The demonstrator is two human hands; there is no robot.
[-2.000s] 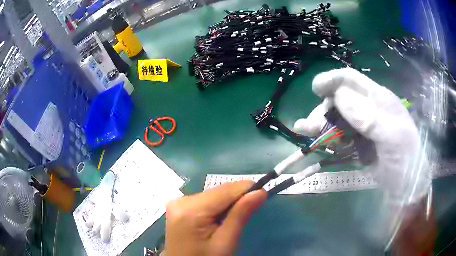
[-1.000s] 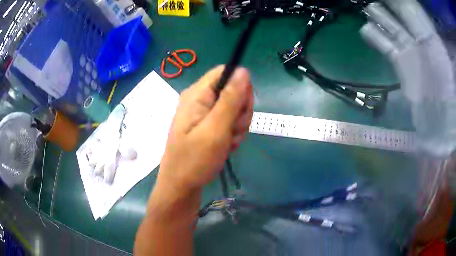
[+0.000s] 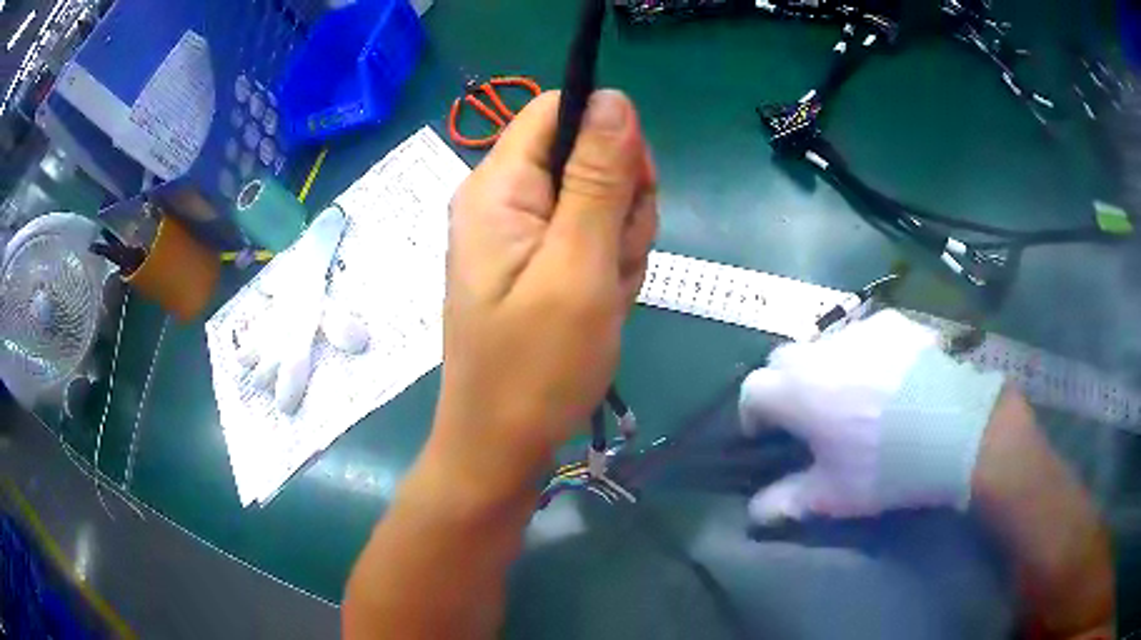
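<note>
My bare left hand is closed around a black sleeved harness branch that rises out of the top edge of the view. Below the hand, branch ends with coloured wires show near the bench front. My right hand, in a white glove, is at the lower right with thumb and fingers apart beside blurred dark branches; whether it grips them is unclear. A steel ruler lies flat, partly covered by both hands.
Another harness lies curved behind the ruler, near a green piece. The harness pile is cut by the top edge. Scissors, paper sheets with a spare glove, a blue bin and an orange cup are left.
The view has shifted, so the bench things sit lower or more to the right. My left hand went from a low hold to holding the branch upright. My gloved right hand has come down towards the front.
</note>
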